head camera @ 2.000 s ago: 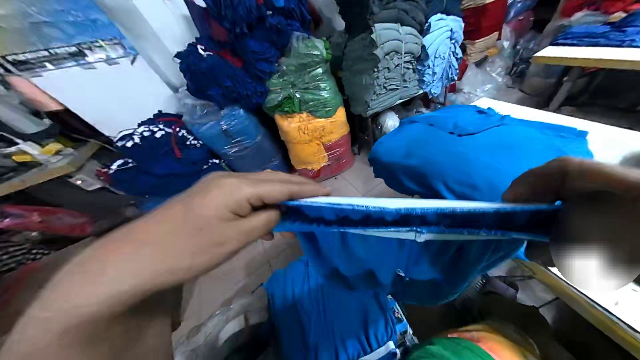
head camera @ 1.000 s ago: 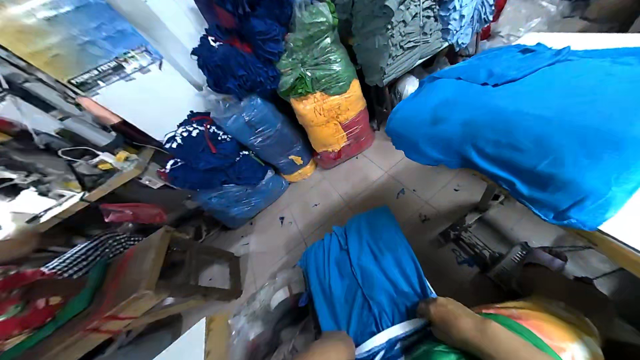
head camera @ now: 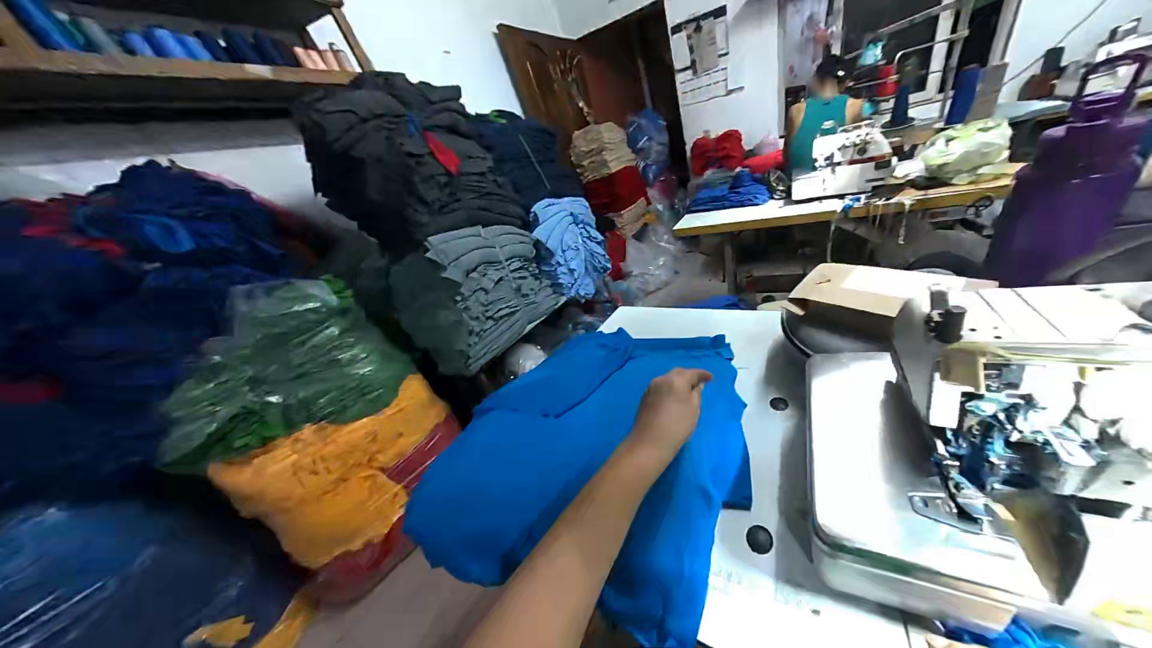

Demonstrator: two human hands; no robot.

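My left hand (head camera: 670, 409) reaches over a pile of bright blue fabric pieces (head camera: 540, 459) on the white sewing table (head camera: 765, 450). Its fingers are curled and touch the top piece near the pile's far right part; whether they pinch the cloth cannot be told. The pile is draped over the table's left edge, and its lower folds hang down. My right hand is out of view. To the right of the pile stands an overlock sewing machine (head camera: 1008, 432) with a light metal bed.
An open cardboard box (head camera: 846, 292) sits behind the machine. Wrapped green (head camera: 297, 360) and orange (head camera: 324, 459) cloth bundles stand at left, near stacked grey fabric (head camera: 495, 288). A person (head camera: 819, 117) is at another sewing table (head camera: 765, 216) farther back. Thread cones (head camera: 171, 43) line a shelf.
The view has swung right and up. Both hands were on a blue piece with a white-edged band; now my left hand is at the blue pile on the table and my right hand has left view.
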